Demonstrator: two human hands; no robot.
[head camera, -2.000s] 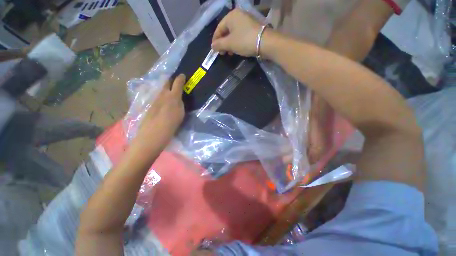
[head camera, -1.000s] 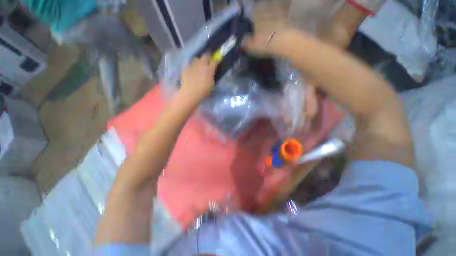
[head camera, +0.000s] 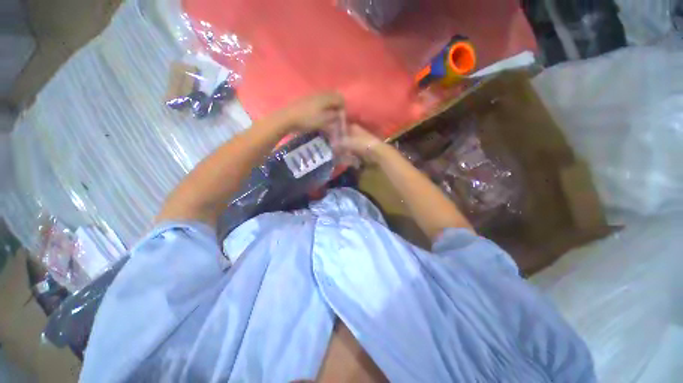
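A long dark unit in a glossy clear bag (head camera: 258, 185) lies in front of my waist, partly hidden by my left forearm and shirt. A white label with dark marks (head camera: 308, 157) is on its upper end. My left hand (head camera: 323, 112) and my right hand (head camera: 361, 142) are close together just beyond that end, fingers pinching clear plastic (head camera: 341, 135) between them. The fingertips are blurred.
A red-covered surface (head camera: 299, 60) lies ahead, with an orange and blue tape dispenser (head camera: 449, 63) on it. An open brown carton with clear bags (head camera: 554, 164) is at right. Small bagged parts (head camera: 201, 97) lie on the ribbed white stack (head camera: 112, 120) at left.
The view has tilted down. My hands have left the larger dark bagged unit with the yellow-and-white label and come together near my body at another bagged unit's end.
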